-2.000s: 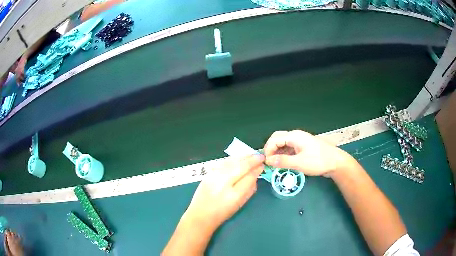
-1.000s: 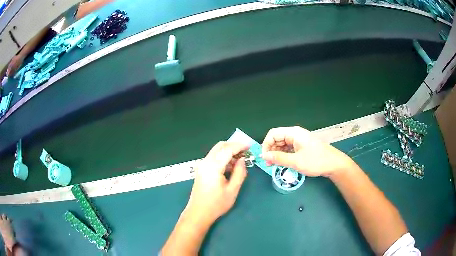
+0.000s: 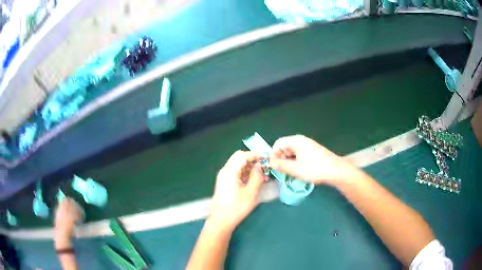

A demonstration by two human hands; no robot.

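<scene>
A turquoise fan body (image 3: pixel 296 192) sits at the near belt rail, its round head toward me and its open handle (image 3: pixel 257 144) pointing up and left over the belt. My left hand (image 3: pixel 244 176) pinches a small circuit board (image 3: pixel 264 163) beside the handle, with thumb and forefinger. My right hand (image 3: pixel 301 157) is at the handle near the head, fingertips closed on it. The exact fingertip contact is blurred.
Green board strips (image 3: pixel 127 247) lie at left and silvery ones (image 3: pixel 438 180) at right by the frame post (image 3: pixel 461 97). Fan bodies (image 3: pixel 91 191) are on the belt (image 3: pixel 222 126). Another person's hand (image 3: pixel 67 213) reaches over the rail at left. A tiny dark part (image 3: pixel 335 233) lies on the bench.
The view has shifted. Another person's hand has come in at the left, among the fan bodies. My left fingers have moved from the handle onto the small board beside it. Belt fans have shifted left.
</scene>
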